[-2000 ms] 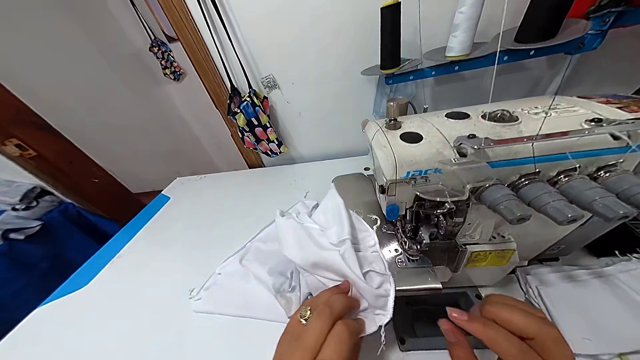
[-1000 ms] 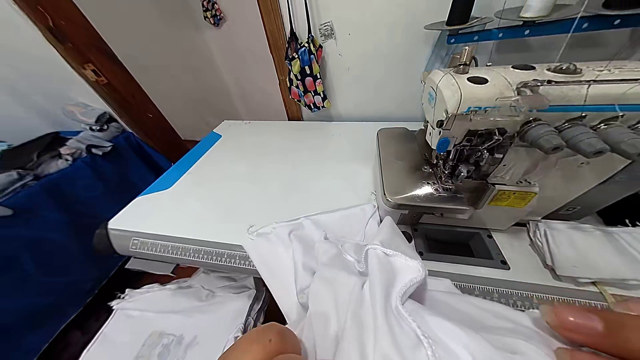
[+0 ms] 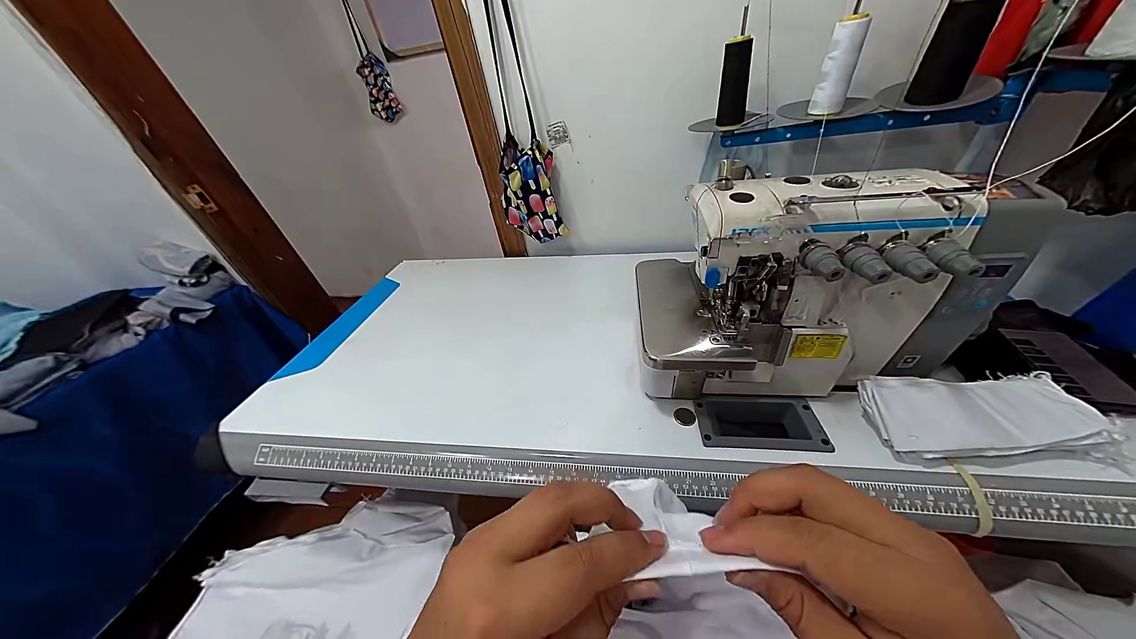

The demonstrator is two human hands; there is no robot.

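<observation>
Both hands pinch the edge of a white fabric piece (image 3: 679, 541) in front of the table's front edge. My left hand (image 3: 541, 564) grips it between thumb and fingers. My right hand (image 3: 843, 555) holds the same edge a short way to the right. The rest of the cloth hangs below, partly hidden by the hands. Beyond them stands a Jack overlock sewing machine (image 3: 754, 284) with its metal work plate (image 3: 679, 319); no cloth lies under its needle area.
A stack of white cloth pieces (image 3: 985, 417) lies right of the machine. More white fabric (image 3: 328, 577) is below the table at left. A measuring scale (image 3: 444, 466) runs along the table edge (image 3: 240, 444). Thread cones (image 3: 839, 67) stand on a blue rack behind.
The white cloth, on the table by the machine two seconds ago, is now held before the table edge. Both hands have come together on its edge. The view has shifted.
</observation>
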